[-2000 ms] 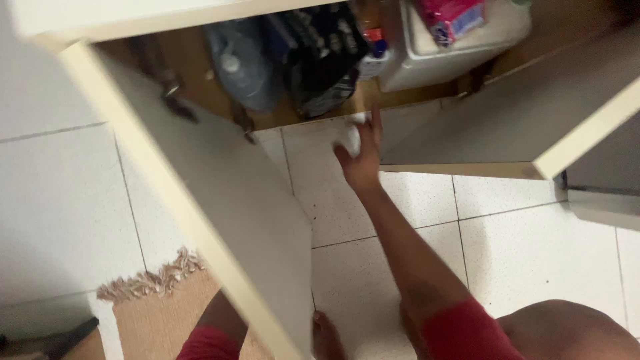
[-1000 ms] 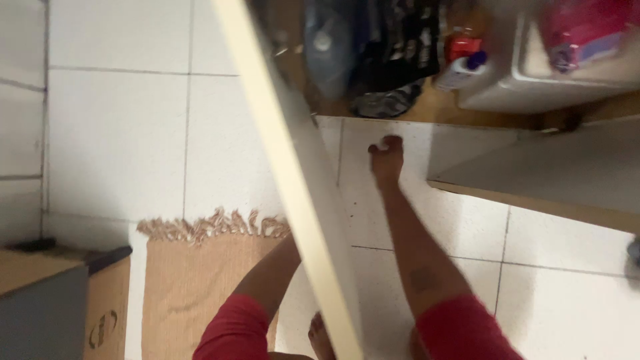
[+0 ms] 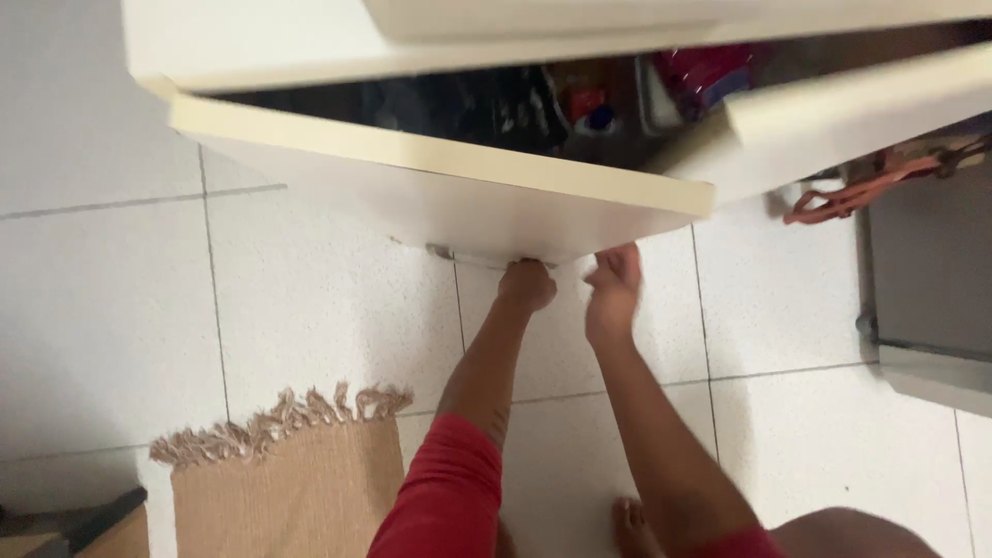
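Two white cabinet doors stand partly swung out, the left door and the right door. My left hand is closed on the bar handle on the outer face of the left door. My right hand is beside it, at the lower edge near the left door's free corner; its fingers are bent and partly hidden, and whether it grips anything cannot be told. Inside the cabinet are a dark plastic bag, a bottle with a blue cap and a pink package.
A tan fringed rug lies on the white tiled floor. A cardboard box is at the lower left. A grey appliance or cabinet stands at the right, with an orange cord-like thing near it. My foot is below.
The left door has swung further toward closed, and the right door also stands at a narrower angle. My left hand, earlier hidden behind the left door, is now on its handle.
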